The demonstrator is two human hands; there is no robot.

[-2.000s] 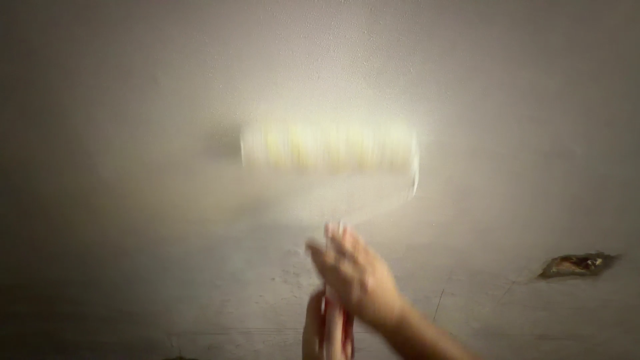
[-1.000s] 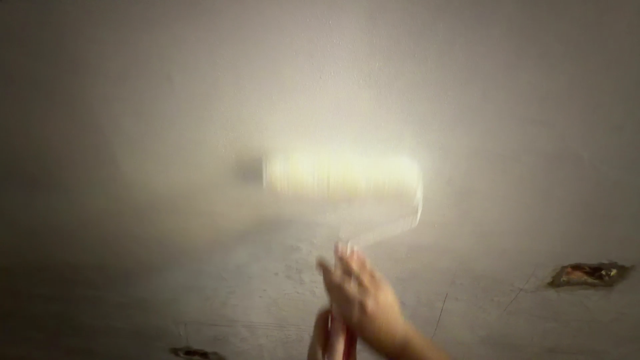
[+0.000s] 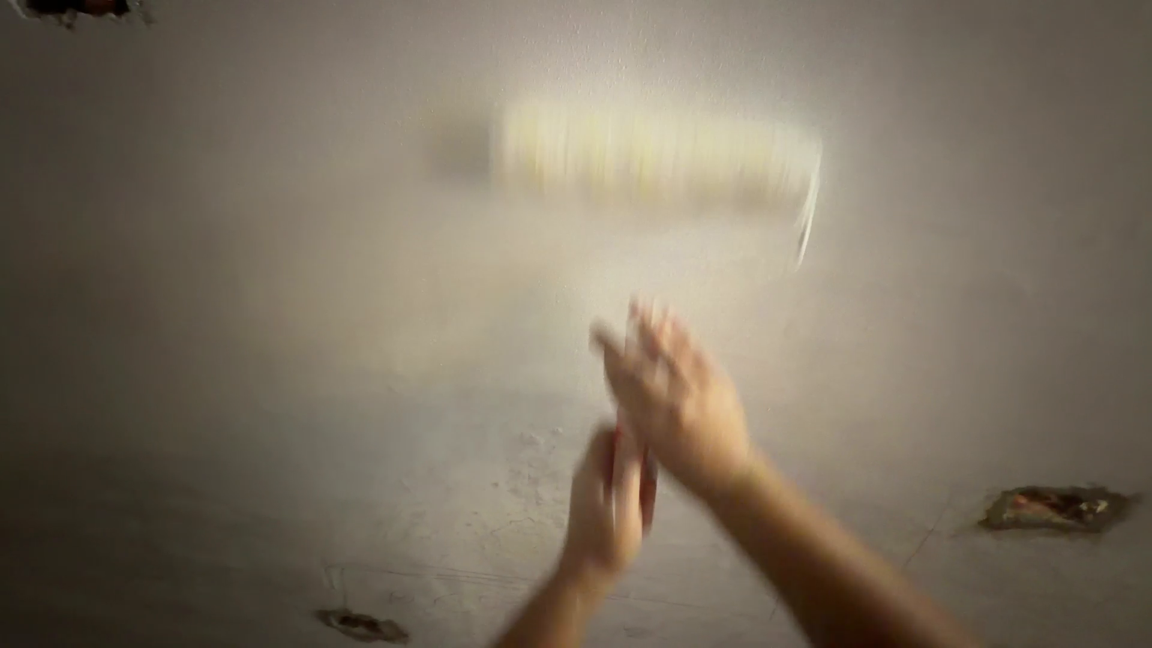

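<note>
A paint roller with a pale yellow-white sleeve lies across the upper middle of a plastered surface, blurred. Its metal frame bends down at the right end; the rest of the rod barely shows. Below the sleeve, my right hand wraps the top of the roller's handle. My left hand grips the red handle lower down, just under the right one. Both hands are somewhat blurred, and the fingers partly hide the handle.
The plastered surface fills the view, with rough patches and thin lines low down. Ragged holes show at the right, at the bottom left and in the top left corner.
Both hands still hold the roller, which stands higher in view than a second ago. A hole in the top left corner now shows that was out of view before.
</note>
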